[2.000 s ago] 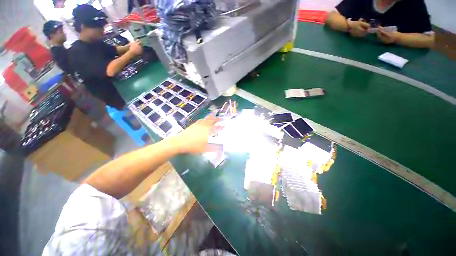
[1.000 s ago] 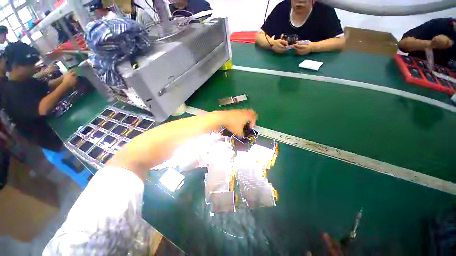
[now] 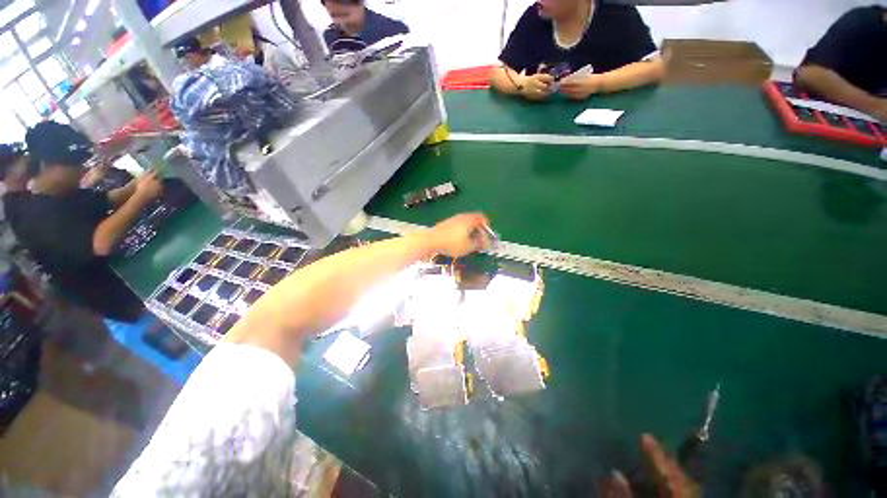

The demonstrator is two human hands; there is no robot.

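My left hand (image 3: 462, 236) reaches across the bench beyond the module rows, its fingers closed on a thin, silvery-edged piece that looks like an LCD module (image 3: 488, 233); the hand hides most of it. Fanned rows of silver-white LCD modules (image 3: 506, 365) with orange flex tails lie in front, glaring white at their far part. A loose white-backed module (image 3: 346, 352) lies to their left. My right hand (image 3: 656, 472), dark, blurred and cut off by the bottom edge, is around a soldering iron; its metal barrel (image 3: 712, 409) points up and away.
A clear blister tray (image 3: 238, 267) of dark screens lies left, by a grey machine (image 3: 340, 146) topped with bundled cloth. A joined unit (image 3: 430, 195) lies beyond the pale strip (image 3: 632, 282). People sit along the far and left sides. A red tray (image 3: 827, 122) is far right.
The view has swung right. My left hand moved from the near-left modules to the far end of the rows, where dark-faced modules no longer show. My right hand and the iron came into view.
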